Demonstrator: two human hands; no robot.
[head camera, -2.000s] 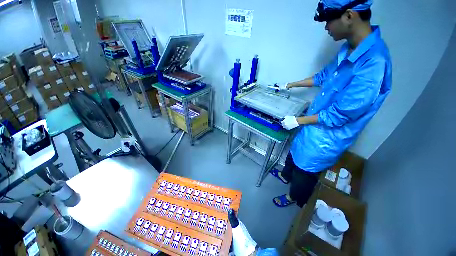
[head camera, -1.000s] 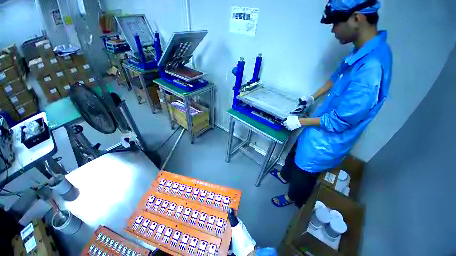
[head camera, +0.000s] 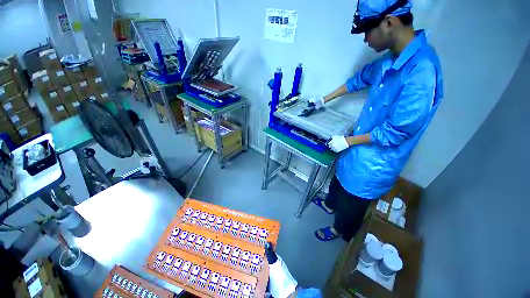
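The orange-brown carrier tray (head camera: 216, 236) lies tilted in the view, holding three rows of small pale-and-dark parts with thin legs. My right hand (head camera: 280, 276), in a white glove with dark fingertips, is at the tray's right edge, holding it, with a blue cuff below. A second orange-brown tray (head camera: 119, 273) with similar parts shows at the bottom edge, partly cut off. My left hand is not clearly visible; a dark shape near the bottom edge between the trays is too small to tell.
A shiny metal table (head camera: 119, 218) is at left, with an open paste pot (head camera: 77, 262) at its edge. A fan (head camera: 107, 128) stands behind. A person in a blue smock (head camera: 386, 110) works at a stencil printer (head camera: 317, 119). Cartons with white jars (head camera: 380, 256) are at right.
The other person's hand with the dark scraper has moved from the stencil frame's near side towards its far side. My right hand and the large tray have barely moved.
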